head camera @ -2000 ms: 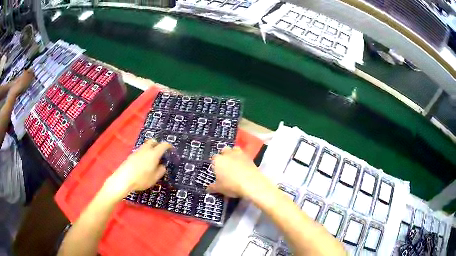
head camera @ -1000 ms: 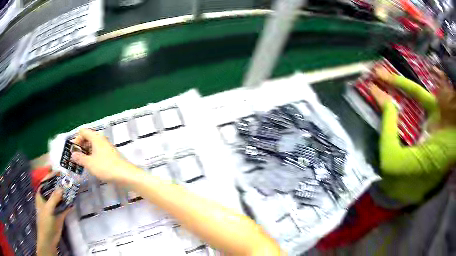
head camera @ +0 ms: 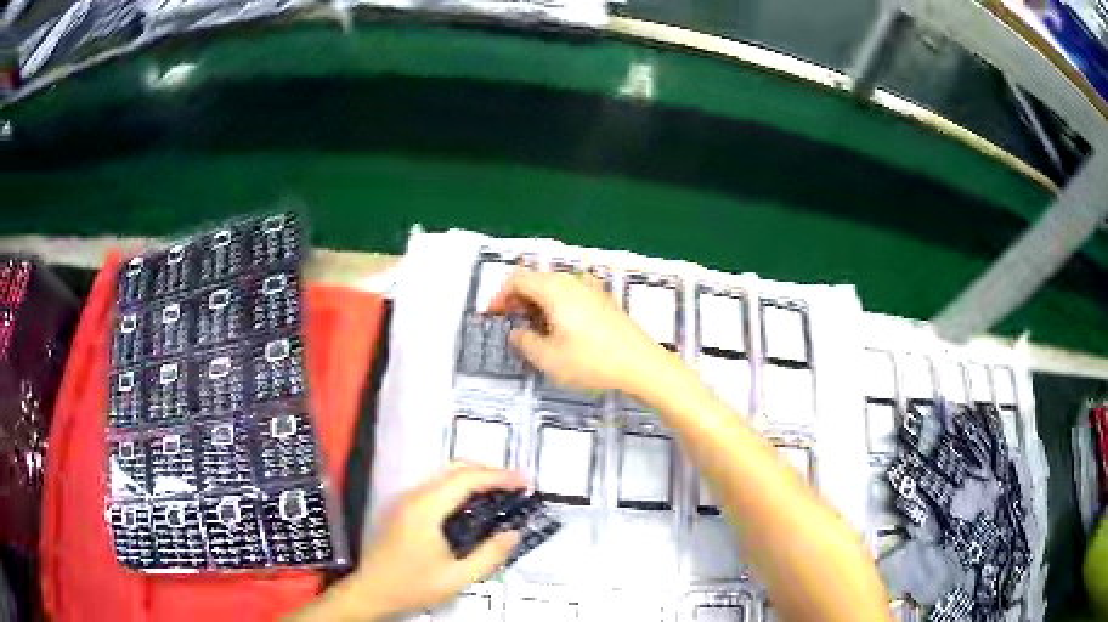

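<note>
My left hand (head camera: 425, 535) holds a small stack of black keypads (head camera: 501, 520) over the front-left part of the housing tray. My right hand (head camera: 571, 331) is at the back-left front housing (head camera: 496, 286). Its fingers touch a grey keypad (head camera: 491, 345) that lies in that housing's lower area; whether they grip it I cannot tell. The other front housings (head camera: 644, 471) stand in rows with pale keypad areas. A white liner (head camera: 419, 328) shows around them.
On the left, a keypad blister tray (head camera: 219, 389) lies on the red tray (head camera: 365, 352). On the right, a loose keypad pile (head camera: 972, 510) lies on another housing tray (head camera: 1033, 425). The green conveyor belt (head camera: 486, 146) runs behind. A yellow-green sleeve (head camera: 1097, 553) shows at the right edge.
The view has swung back left. My right hand has gone from holding a black keypad beside my left hand to the back-left housing, where a grey keypad lies. My left hand still holds keypads.
</note>
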